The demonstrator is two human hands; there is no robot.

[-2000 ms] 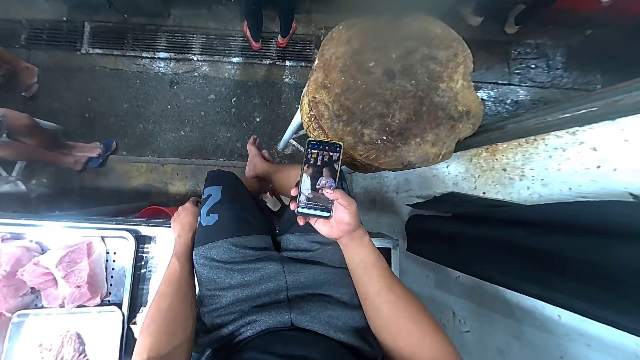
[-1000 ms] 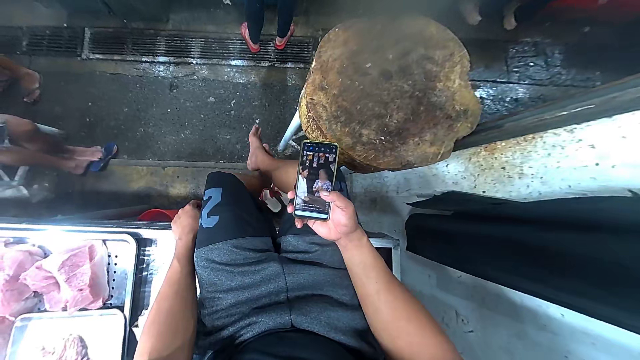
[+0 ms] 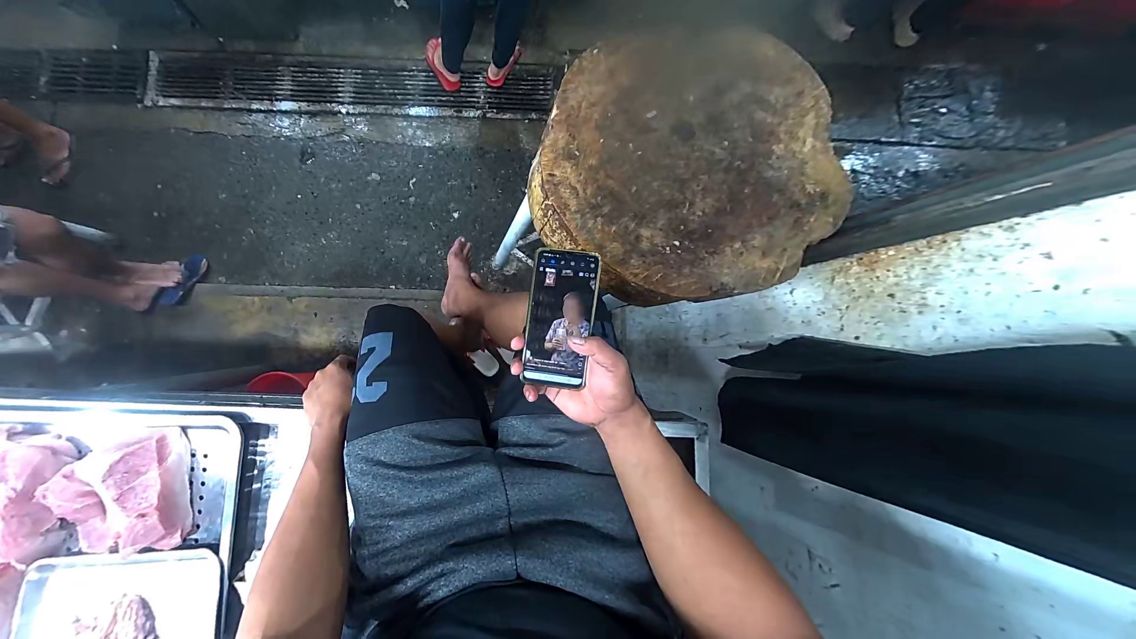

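My right hand [image 3: 596,383] holds a smartphone [image 3: 559,315] upright above my lap, its thumb on the lower part of the lit screen, which shows a person. My left hand [image 3: 329,390] rests at the edge of the counter beside my left knee, its fingers curled; whether it holds anything is hidden. Black and grey shorts [image 3: 426,479] cover my thighs, and one bare foot shows beyond the phone.
A thick round wooden chopping block [image 3: 692,160] stands ahead. Raw meat [image 3: 124,488] lies on a perforated metal tray [image 3: 232,470] at left, beside a smaller tray [image 3: 213,581]. Black sheeting [image 3: 932,435] lies at right. Other people's feet are near the floor grate [image 3: 328,84].
The picture on the phone screen has changed. Both hands have stayed in about the same place.
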